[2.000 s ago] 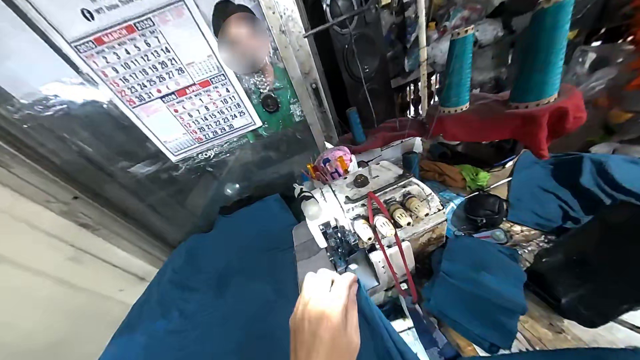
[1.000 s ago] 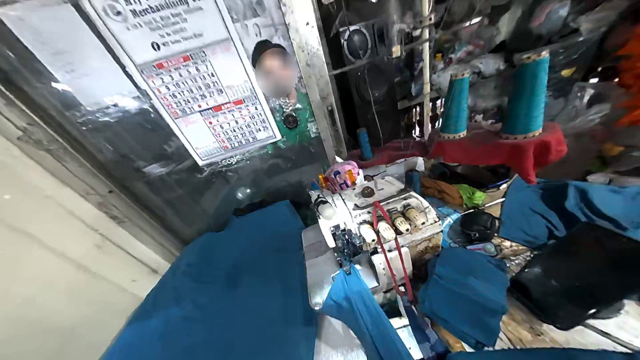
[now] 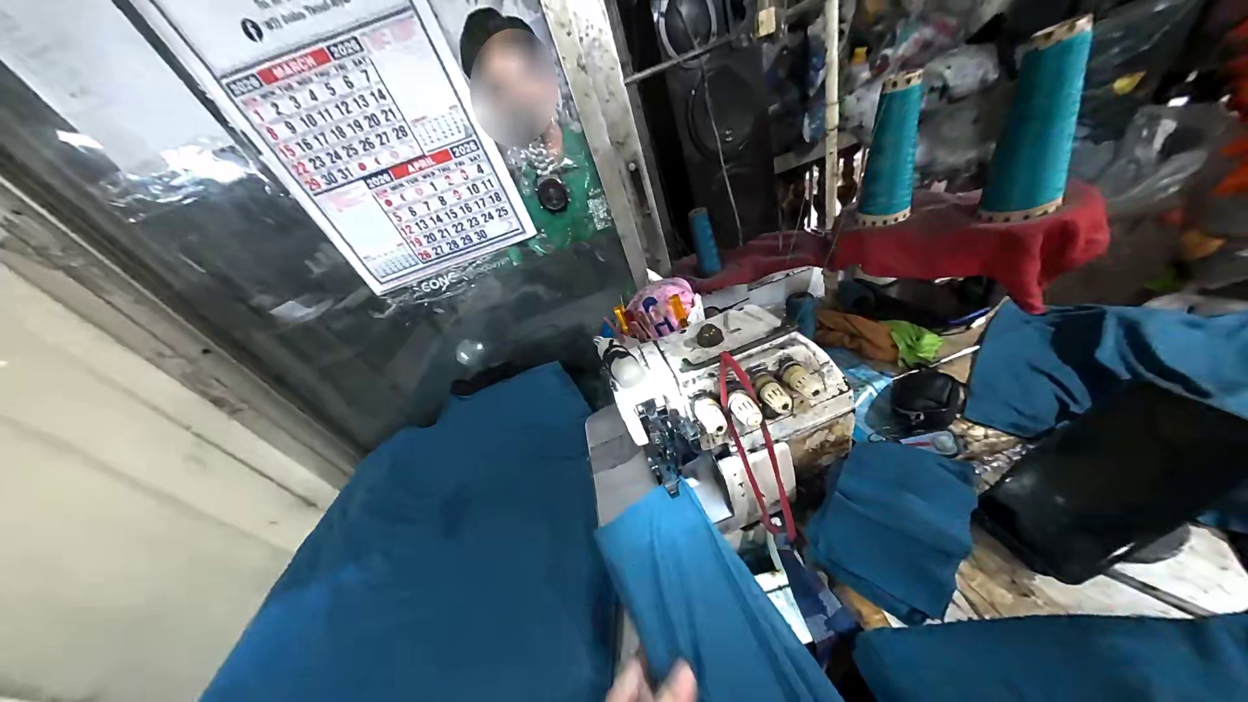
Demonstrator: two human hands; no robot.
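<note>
At the bottom edge, my left hand shows only blurred fingertips, closed on the left edge of a lighter blue cloth piece. Folds run up the cloth from there to the presser foot of a white overlock sewing machine, where its upper end lies. A red cord loop hangs over the machine's front, among the tension dials. My right hand is out of view.
Dark blue cloth spreads left of the machine, beside a glazed panel with a calendar. More blue cloth and a black object lie right. Teal thread cones stand on red cloth behind.
The hand near the presser foot two seconds ago was out of view one second ago. Its fingertips now show at the bottom edge, on the blue cloth.
</note>
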